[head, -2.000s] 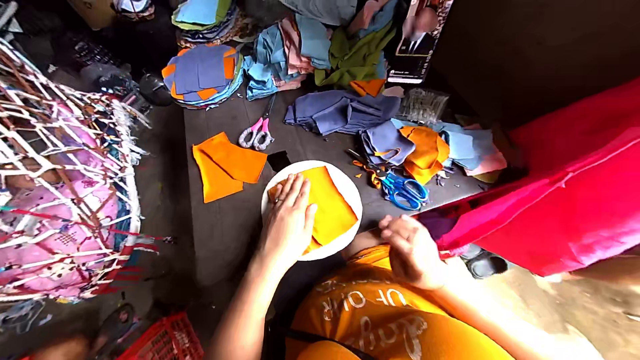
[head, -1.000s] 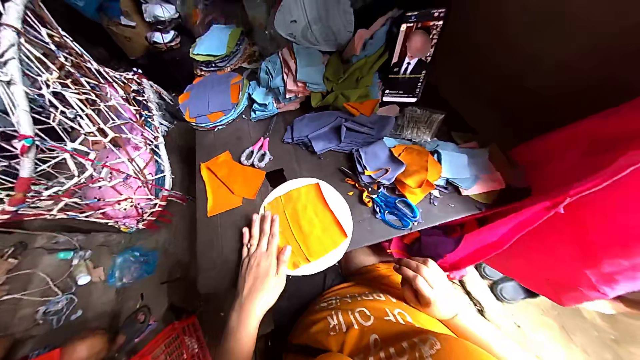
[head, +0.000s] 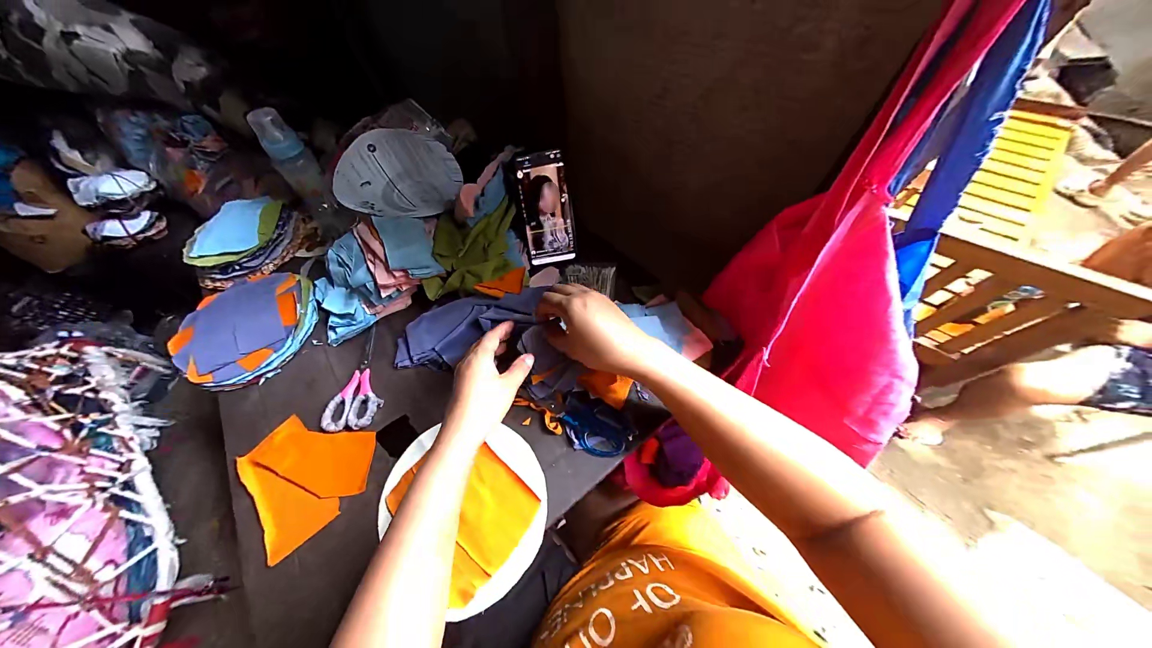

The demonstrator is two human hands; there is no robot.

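Observation:
Both hands are at a heap of grey-blue cloth pieces (head: 445, 331) on the dark table. My right hand (head: 589, 326) has its fingers bent down on the cloth; whether it grips a piece is hidden. Just left of it, my left hand (head: 490, 382) touches the heap's near edge, thumb and fingers apart. Below my left forearm lies a white round disc (head: 533, 553) with orange cloth pieces (head: 499, 513) on it. Two more orange pieces (head: 306, 477) lie to its left, near pink-handled scissors (head: 353, 400). Blue-handled scissors (head: 594, 430) rest close to my right forearm.
Stacked round cloth patches (head: 238, 328), light blue cloth (head: 346, 292), green cloth (head: 477, 243) and a propped phone (head: 545, 207) stand farther back. A white-corded basket (head: 81, 504) is at left, pink hanging fabric (head: 810, 333) at right. Another person's leg shows beside a wooden bench (head: 1017, 279).
Both hands have moved forward to the grey-blue cloth; my left hand was on the disc's edge and my right hand near my lap. The view has shifted toward the right.

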